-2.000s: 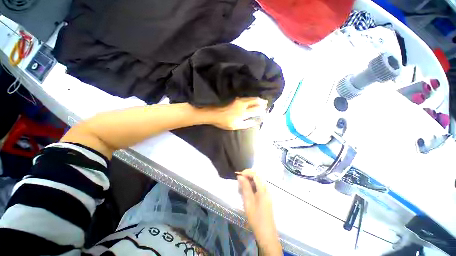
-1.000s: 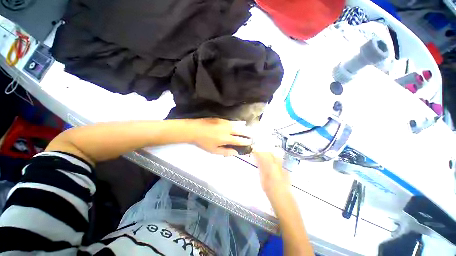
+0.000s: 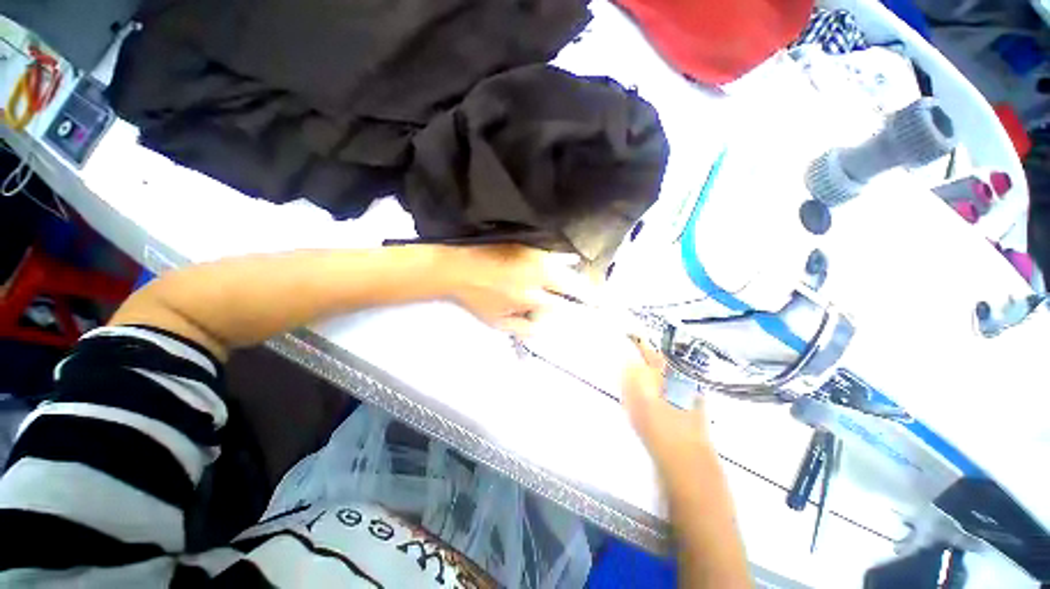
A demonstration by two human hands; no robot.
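The dark brown garment piece [image 3: 535,155] lies bunched beyond my left hand, its near edge running under my fingers toward the needle area. My left hand [image 3: 512,285] is on this near edge, fingers pointing right; glare hides whether it grips or only presses the cloth. My right hand [image 3: 659,374] is beside the presser foot area, at the near side of the machine head, with thumb and finger close together; no cloth shows in it, and glare washes out the fingertips. The white sewing machine [image 3: 754,247] with a blue stripe stands at the right.
A larger dark brown pile [image 3: 345,69] lies at the back left. Red cloth [image 3: 725,35] is behind the machine. Black thread snips [image 3: 812,469] and thin tweezers [image 3: 822,497] lie right of my right hand. A small control box [image 3: 78,120] sits at the left edge.
The lower part of the brown cloth, earlier spread toward me, no longer shows there. My left hand moved down, then slightly up; my right hand moved up, then right, away from my left.
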